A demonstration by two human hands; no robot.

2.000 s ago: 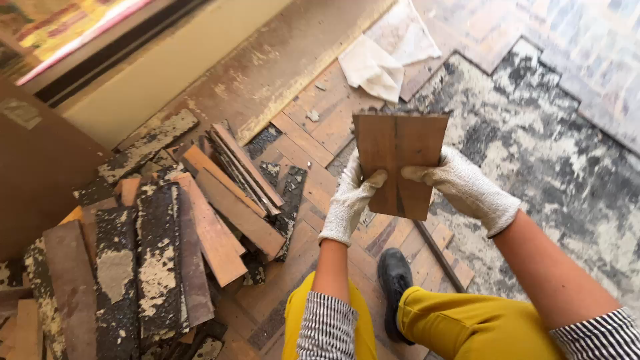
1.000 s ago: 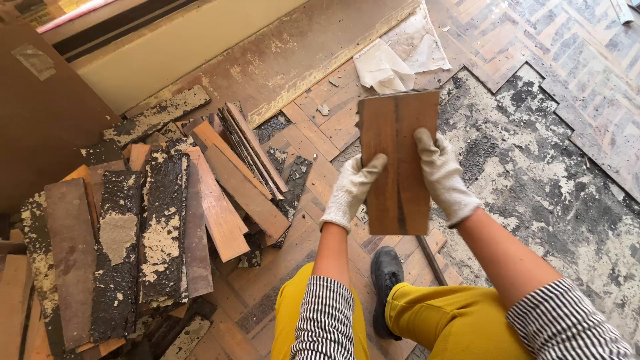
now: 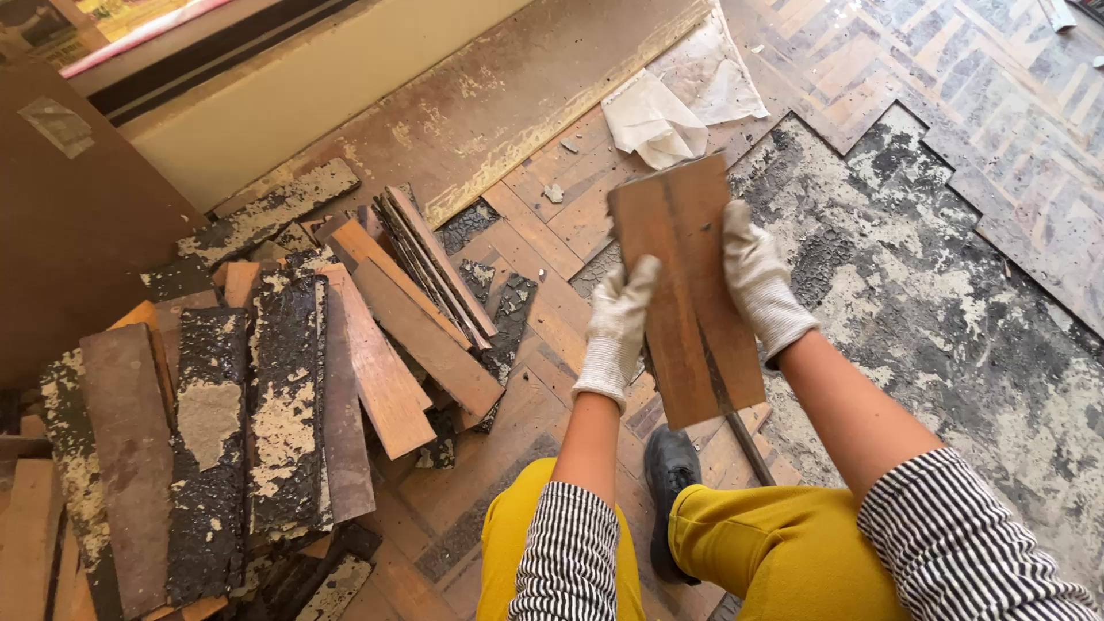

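Two wooden parquet blocks (image 3: 690, 285), side by side with a narrow gap widening toward the lower end, are held up between my gloved hands. My left hand (image 3: 615, 323) grips their left edge, thumb on the face. Along the right edge, near the top, is my right hand (image 3: 761, 272). Both hands wear pale knit work gloves. Below the blocks a thin metal bar (image 3: 750, 448) lies on the floor, its upper end hidden behind them.
A heap of loose parquet blocks (image 3: 388, 371), some coated with black adhesive, lies at left. White crumpled sheeting (image 3: 655, 121) is beyond the blocks. Bare patchy subfloor (image 3: 906, 302) at right has a stepped edge against herringbone parquet (image 3: 862, 52). My shoe (image 3: 671, 474) is below.
The held blocks were more upright in the view one second ago and now tilt, their lower end toward the right. Both hands stay on them.
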